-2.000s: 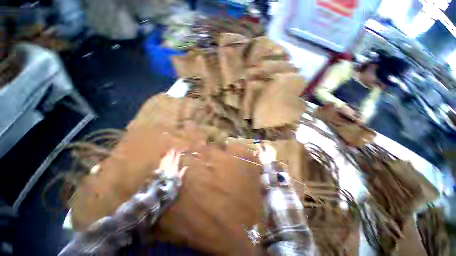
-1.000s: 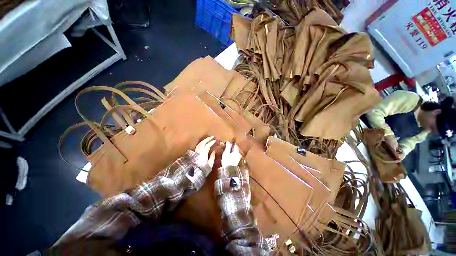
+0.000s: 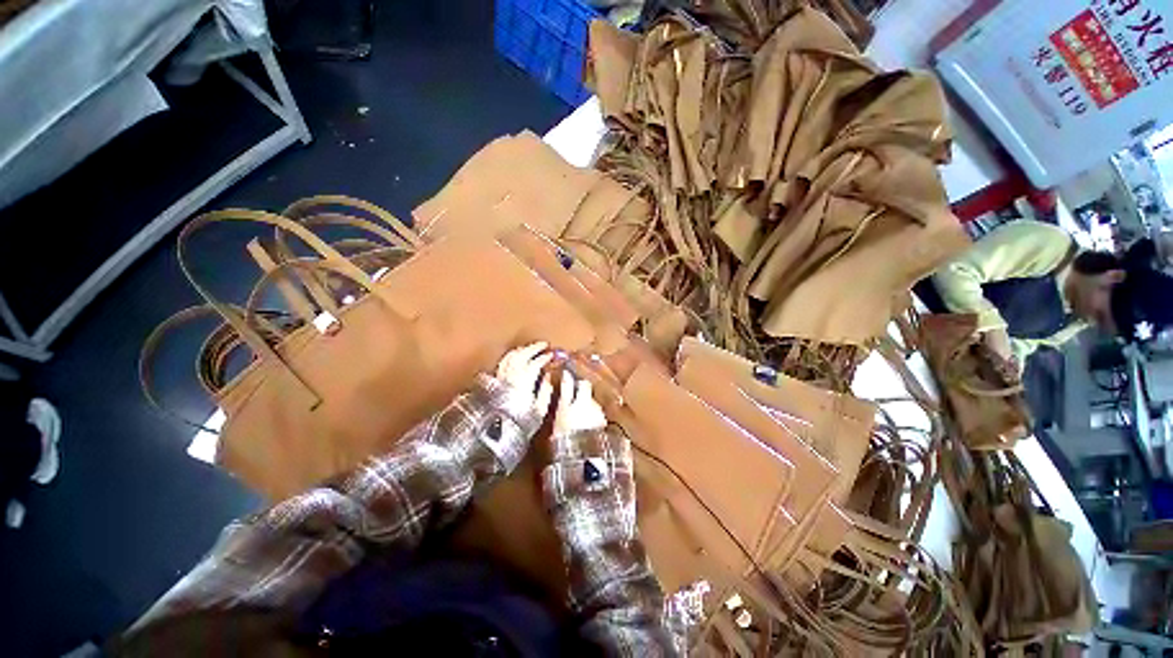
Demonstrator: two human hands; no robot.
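A tan tote bag body (image 3: 386, 341) lies on top of a stack of similar bags, with handles (image 3: 277, 244) looping out at its left end. My left hand (image 3: 525, 382) and my right hand (image 3: 575, 405) are close together at the bag's middle edge. Their fingertips pinch a small dark spot there, probably the closure tab (image 3: 558, 364); the fingers mostly hide it. A thin dark cord (image 3: 695, 486) runs from beside my right hand across the bags to the lower right. Whether my right fingers hold a tool cannot be told.
A heap of loose brown bags (image 3: 823, 180) lies beyond the stack. A person (image 3: 1016, 289) works at the right with a brown piece. A white-covered metal-frame rack (image 3: 142, 90) stands at upper left. A blue crate (image 3: 547, 52) is at the top. More handles and straps bunch at lower right.
Both hands were apart on the bag two seconds ago and have come together at its middle edge. Since one second ago they have barely moved; the whole view has shifted slightly.
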